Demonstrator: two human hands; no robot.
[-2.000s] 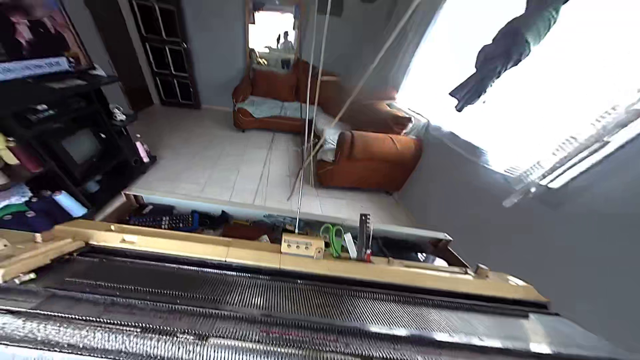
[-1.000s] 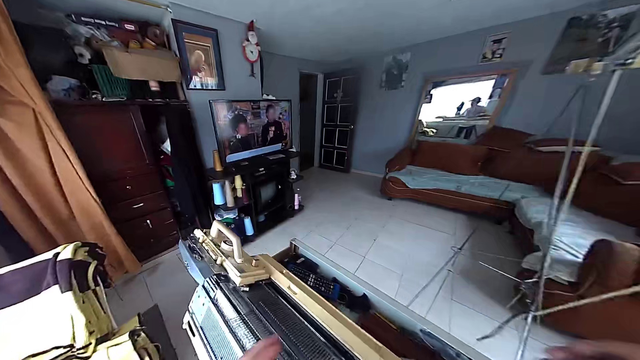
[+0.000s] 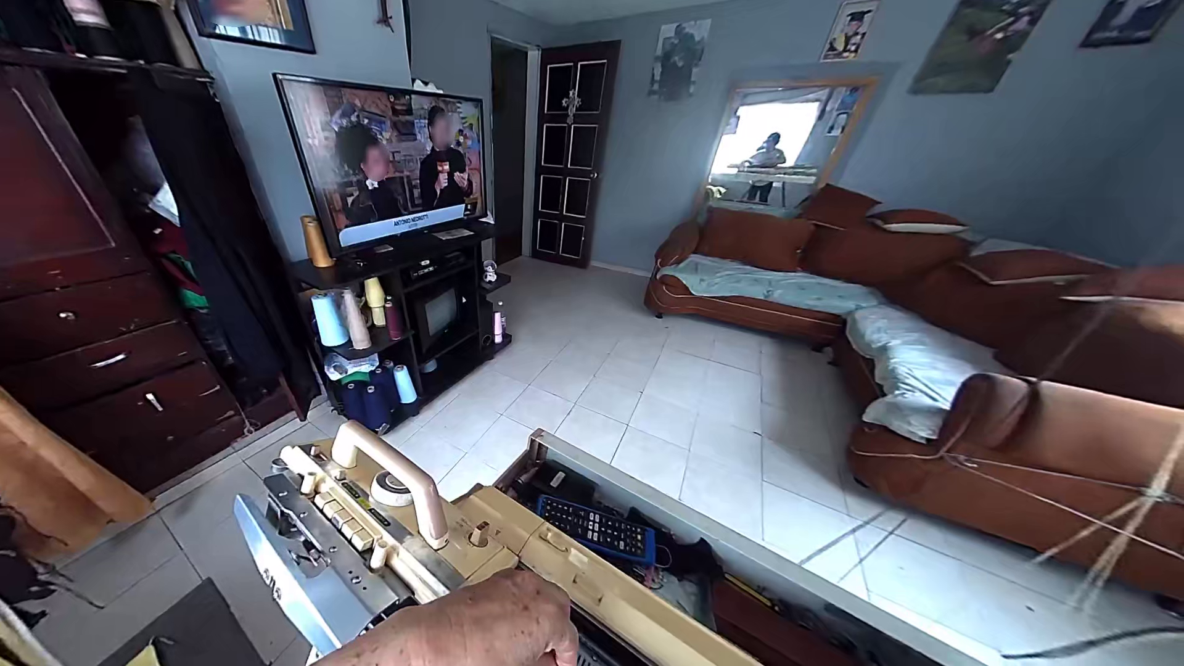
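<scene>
My left hand (image 3: pixel 472 622) enters at the bottom of the view, back up, over the needle bed of a knitting machine. Its fingers bend down out of sight, so what they touch or hold cannot be told. Just beyond it, at the machine's left end, sits the knitting machine carriage (image 3: pixel 365 546) with a cream handle (image 3: pixel 398 462), a white dial (image 3: pixel 391 488) and a pale metal front plate (image 3: pixel 287 578). The cream rear rail of the machine (image 3: pixel 592 583) runs toward the lower right. My right hand is out of view.
Behind the rail, a trough (image 3: pixel 638 490) holds a blue-cased remote control (image 3: pixel 597 529) and dark items. Yarn cones (image 3: pixel 356 319) stand on a black television stand (image 3: pixel 444 370). A brown sofa (image 3: pixel 925 268) lines the right. Blurred thin strands (image 3: pixel 1133 518) cross at the right.
The view has swung left, from the machine's middle to its left end. My left hand, low at the frame edge a second ago, now shows larger beside the carriage; the other hand has left the view.
</scene>
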